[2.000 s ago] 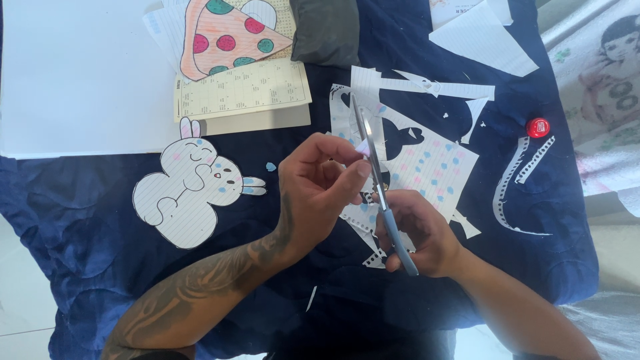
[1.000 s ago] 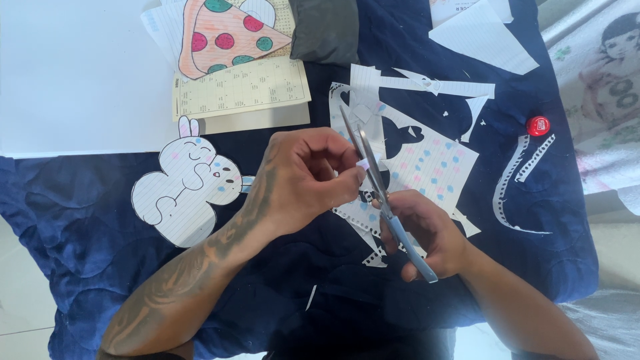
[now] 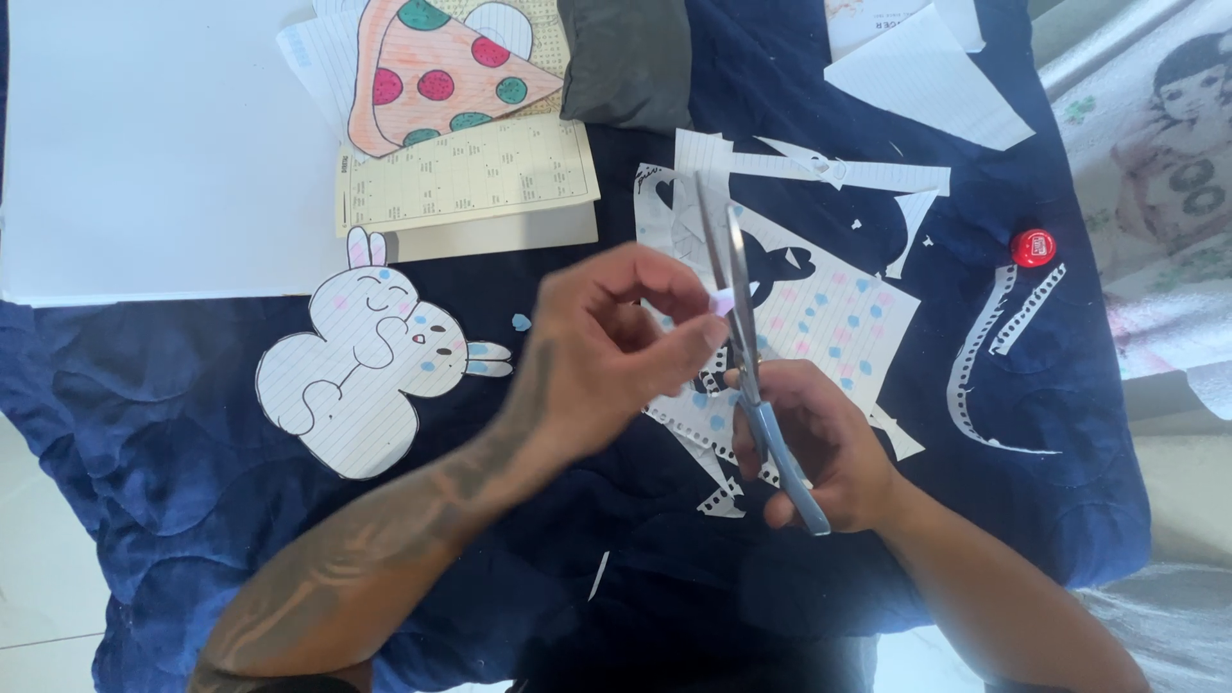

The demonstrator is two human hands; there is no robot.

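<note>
My left hand (image 3: 626, 337) pinches a small pink paper piece (image 3: 722, 302) between thumb and forefinger. Across it lie the slightly parted blades of scissors with blue-grey handles (image 3: 791, 472), held in my right hand (image 3: 818, 438). Beneath both hands are lined paper sheets with pink and blue spots (image 3: 847, 322) and cut-out holes. A paper cut-out of two hugging bunnies (image 3: 361, 375) lies left of my left hand, and a tiny blue paper piece (image 3: 521, 322) is between them.
A coloured pizza-slice cut-out (image 3: 433, 82) rests on a cream printed booklet (image 3: 472, 178). Large white sheets (image 3: 164, 144) lie at the upper left, a dark grey cloth item (image 3: 626, 63) at the top. Perforated paper strips (image 3: 967, 366) and a red round cap (image 3: 1034, 247) are on the right of the blue quilted cloth (image 3: 212, 539).
My left hand has turned and its grip on the small paper has shifted slightly. The scissor blades stood apart one second ago and are still parted now.
</note>
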